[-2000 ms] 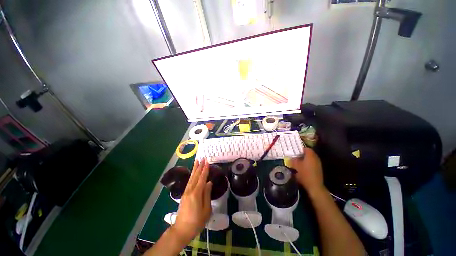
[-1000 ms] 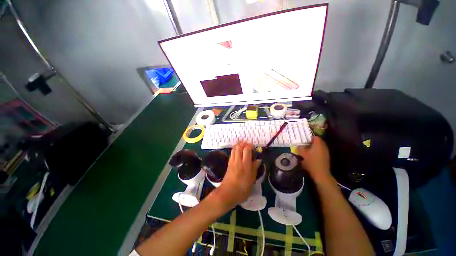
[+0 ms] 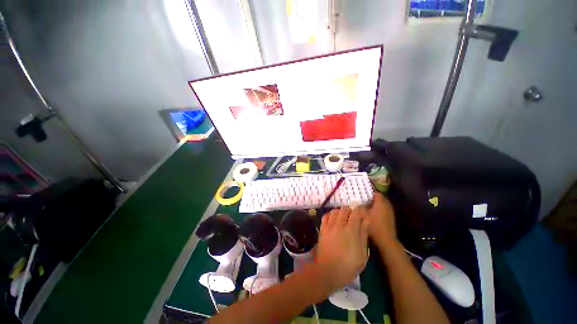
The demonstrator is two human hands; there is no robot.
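Several white security cameras with black ball heads stand in a row: the far-left one (image 3: 219, 235), the second (image 3: 260, 238) and the third (image 3: 299, 234). Their ball heads face different ways. The right-end camera shows mainly its round white foot (image 3: 348, 298); its head is hidden by my hands. My left hand (image 3: 341, 243) is cupped over that head, fingers together and pointing forward. My right hand (image 3: 381, 221) is close against its right side, fingers partly hidden behind my left hand. White cords run from the feet towards the bench's front edge.
A monitor (image 3: 291, 101) with dark and red patches stands behind a white keyboard (image 3: 285, 192) with a red pen (image 3: 333, 192). A yellow tape roll (image 3: 229, 193) and white roll (image 3: 245, 172) lie left. A mouse (image 3: 447, 280) and bulky black bag (image 3: 465, 183) are right.
My left hand has moved right along the row, from the second camera to the third and now the right-end one. My right hand stays beside that camera. The monitor picture has changed.
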